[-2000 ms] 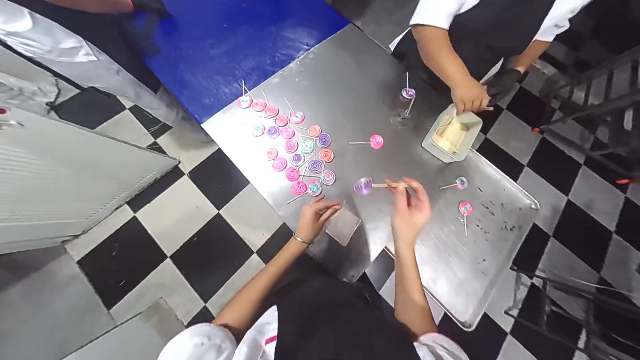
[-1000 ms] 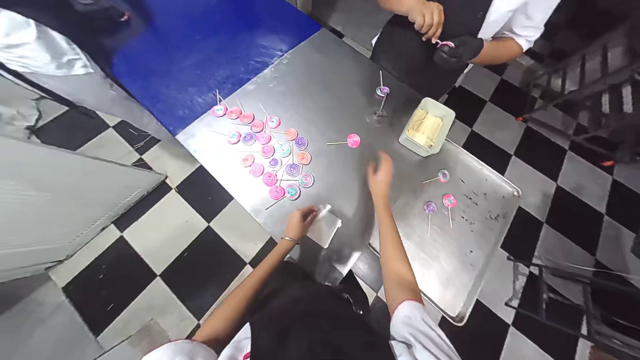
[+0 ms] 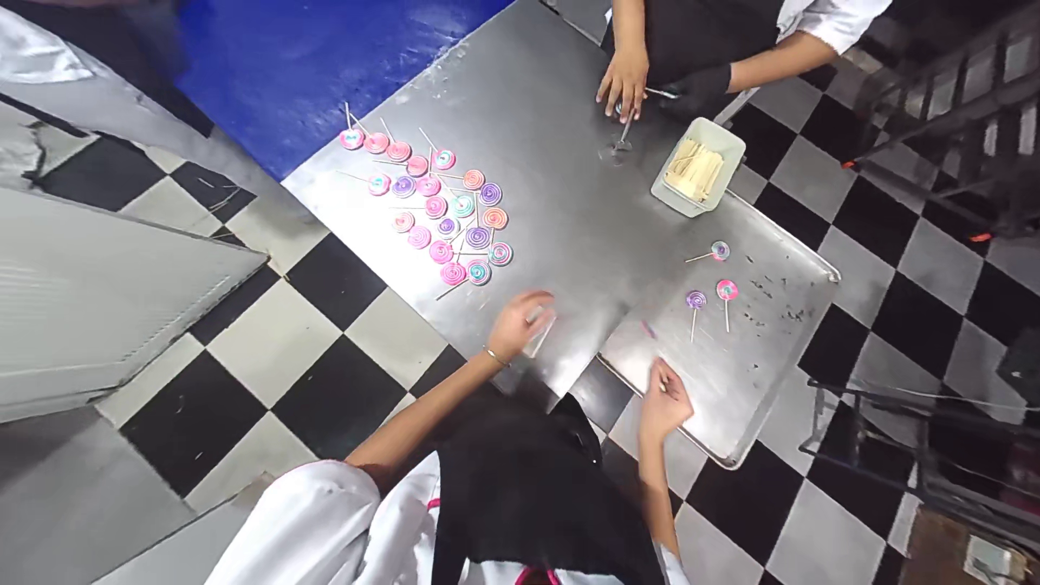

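Observation:
My left hand (image 3: 522, 327) is at the table's near edge, its fingers curled on a small flat whitish rectangular piece (image 3: 539, 335). My right hand (image 3: 668, 396) is over the near left side of the metal tray (image 3: 780, 382), fingers bent together; blur hides whether anything is between them. Just above it lies a small pink and purple piece (image 3: 647, 328). On the tray are a purple swirl lollipop (image 3: 696, 301), a pink one (image 3: 727, 290) and a bluish-purple one (image 3: 720, 250). Several swirl lollipops (image 3: 463, 205) lie grouped on the left of the steel table (image 3: 569, 211).
A pale plastic container (image 3: 665, 197) of wooden sticks stands at the tray's far left corner. Across the table a co-worker's bare hand (image 3: 624, 84) touches a lollipop; a black-gloved hand (image 3: 700, 88) is beside it. A blue surface (image 3: 325, 65) adjoins the table.
The purple lollipop held in my right hand two seconds ago lies on the tray. My right hand has moved from the table to the tray. A lone pink lollipop has gone from mid-table.

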